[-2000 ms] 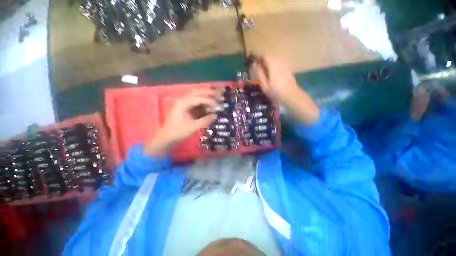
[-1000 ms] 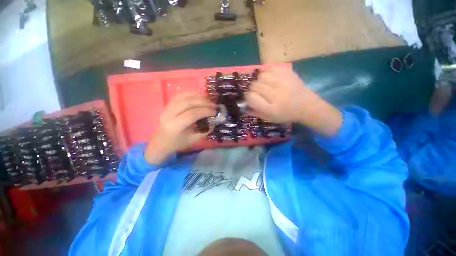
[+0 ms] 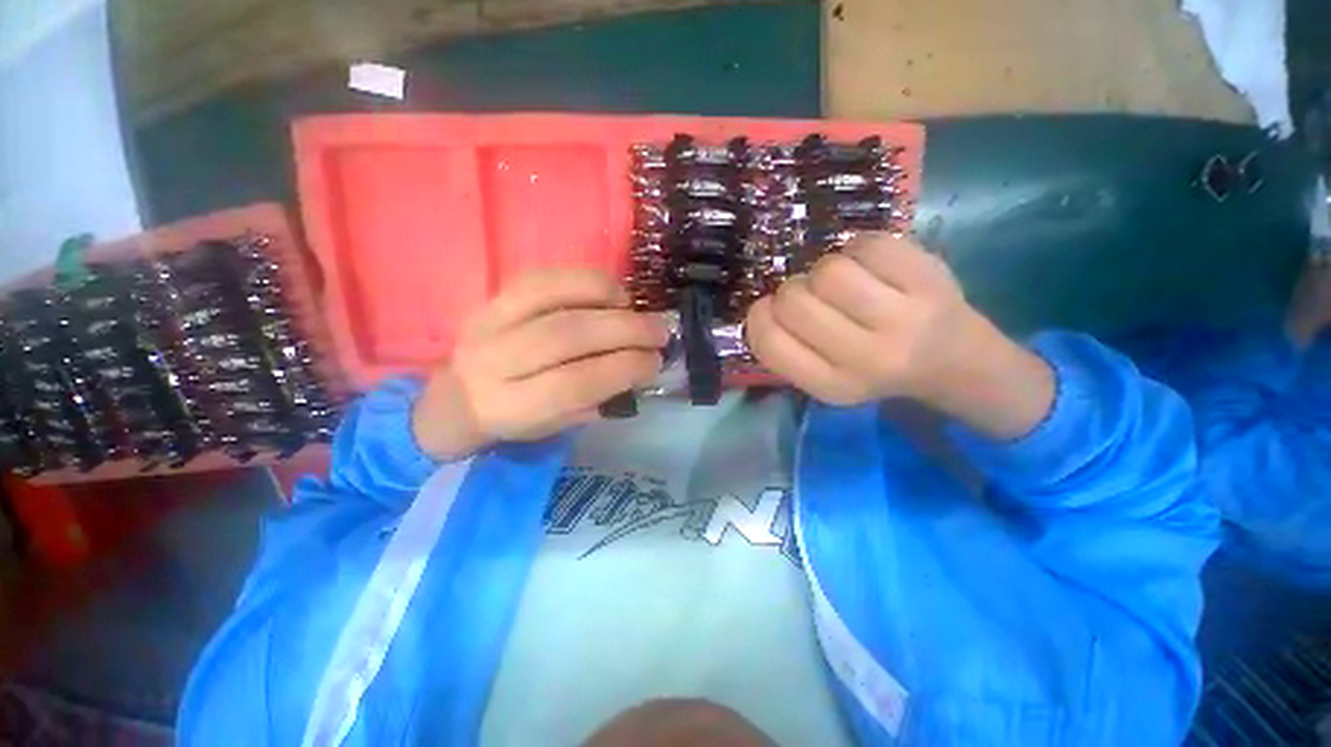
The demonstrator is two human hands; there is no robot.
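Note:
My left hand (image 3: 548,358) and my right hand (image 3: 864,324) hold a small silver metal fitting crosswise between them, over the near edge of the red work tray (image 3: 464,134). A black strap (image 3: 702,347) stands upright across the fitting, between my fingertips. My fingers hide most of the fitting. A second dark piece (image 3: 620,404) shows under my left fingers. Assembled black-and-silver pieces (image 3: 707,190) lie in columns in the tray's right compartments.
A second red tray (image 3: 234,231) with columns of pieces stands at left. A white label (image 3: 377,79) lies beyond the work tray. Dark metal rings (image 3: 1229,177) lie on the green surface at right. Part of another person's blue sleeve (image 3: 1270,423) shows at right.
My right hand came back from beyond the tray to meet my left hand. Both hands now hold the fitting with the strap upright. The view has tilted down, and the parts pile has left the picture.

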